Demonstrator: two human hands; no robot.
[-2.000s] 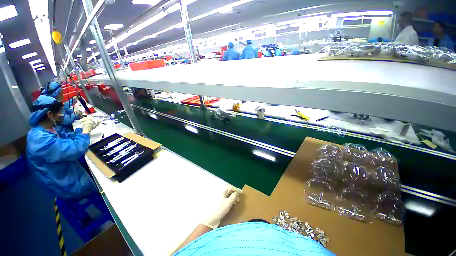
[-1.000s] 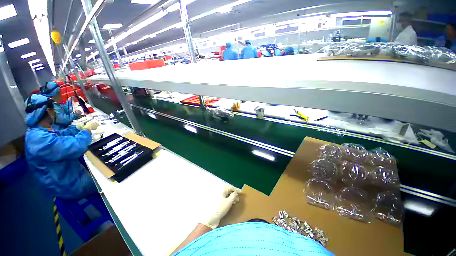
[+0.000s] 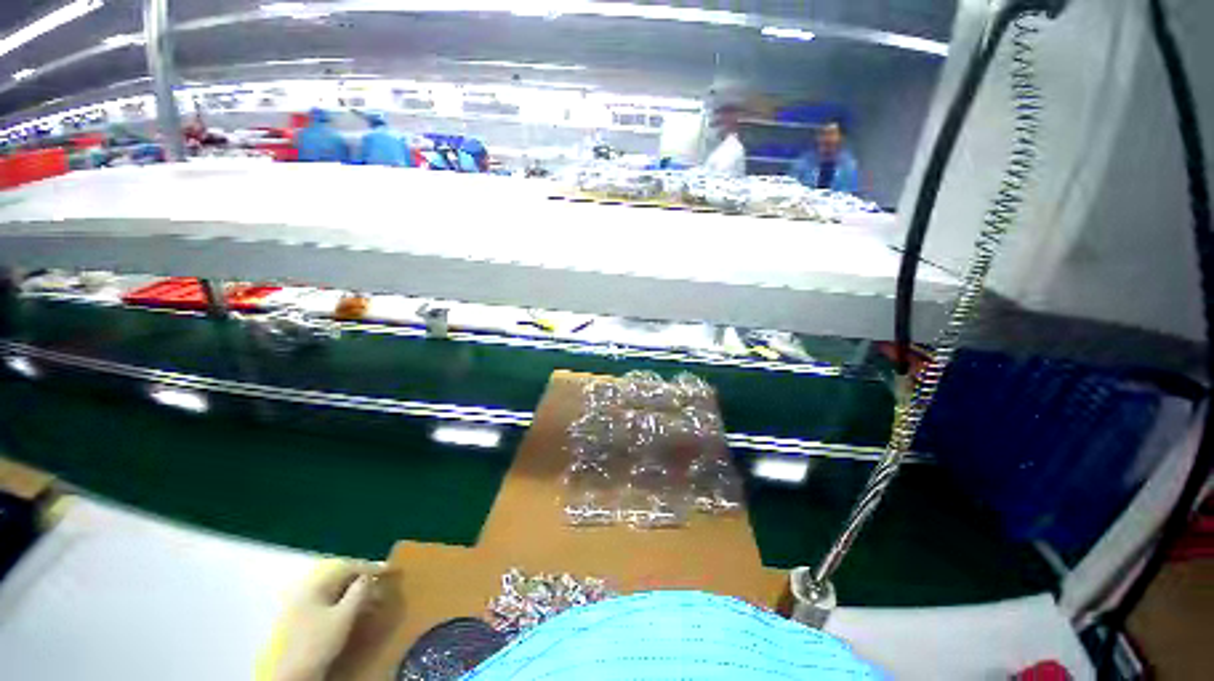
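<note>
My left hand (image 3: 324, 619), in a pale glove, rests at the left edge of the brown cardboard (image 3: 533, 532); its fingers are curled at the edge, and whether it holds anything cannot be told. A loose pile of small silver metal parts (image 3: 546, 599) lies on the cardboard to its right. A round dark speckled dish (image 3: 453, 648) sits between hand and pile, partly cut off. My right hand is not in view. A blue striped garment covers the near part of the bench.
Clear plastic domed trays (image 3: 646, 452) lie on the cardboard's far part. A screwdriver top (image 3: 811, 595) hangs at right under a coiled spring (image 3: 992, 253), beside black cables. A long white shelf (image 3: 466, 240) spans above the green conveyor. Blue crates (image 3: 1038, 446) stand at right.
The view has swung right: the neighbouring workers have left the picture, and the screwdriver, spring, cables, blue crates and round dish have come in. My left hand stays at the cardboard edge.
</note>
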